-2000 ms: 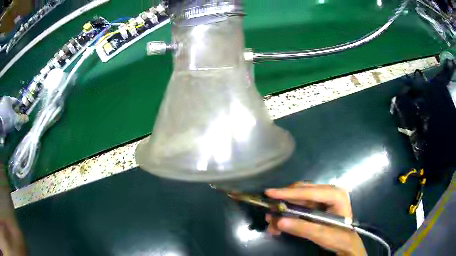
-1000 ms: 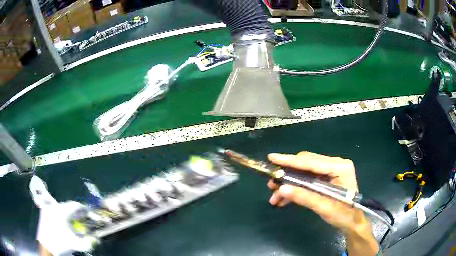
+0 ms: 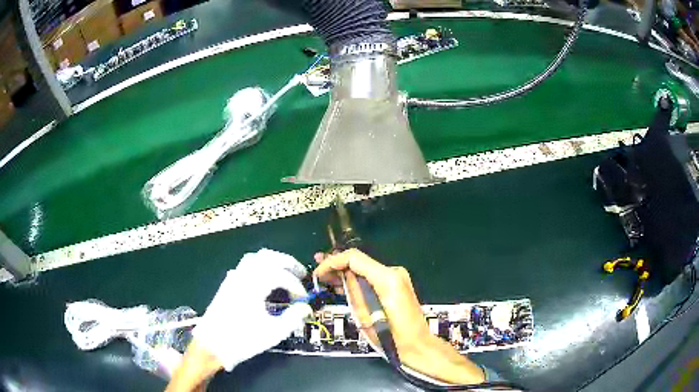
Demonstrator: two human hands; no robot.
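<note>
A power strip assembly (image 3: pixel 490 325) lies lengthwise on the bench near the front edge, its parts facing up. My left hand (image 3: pixel 249 310), in a white glove, is over its left end and holds a small black part (image 3: pixel 279 301) with blue and yellow wires. My bare right hand (image 3: pixel 387 302) is close beside it, above the strip, and grips the soldering iron (image 3: pixel 368 306). The brownish tip points up and away, below the hood. A white power cord (image 3: pixel 90 325) in a clear bag lies to the left. My hands hide part of the strip and wires.
A translucent fume hood (image 3: pixel 364 138) hangs ahead, with a ribbed gooseneck (image 3: pixel 506 99). Behind the speckled rail (image 3: pixel 184 230), the green conveyor (image 3: pixel 92 176) carries another bagged cord (image 3: pixel 184 180) and strips. A black box (image 3: pixel 651 184) and a yellow-and-black part (image 3: pixel 635 283) are at the right.
The strip held in my left hand, blurred a second ago, now lies before me. My left hand has moved right to the wires. My right hand has moved left beside it, its iron turned upward.
</note>
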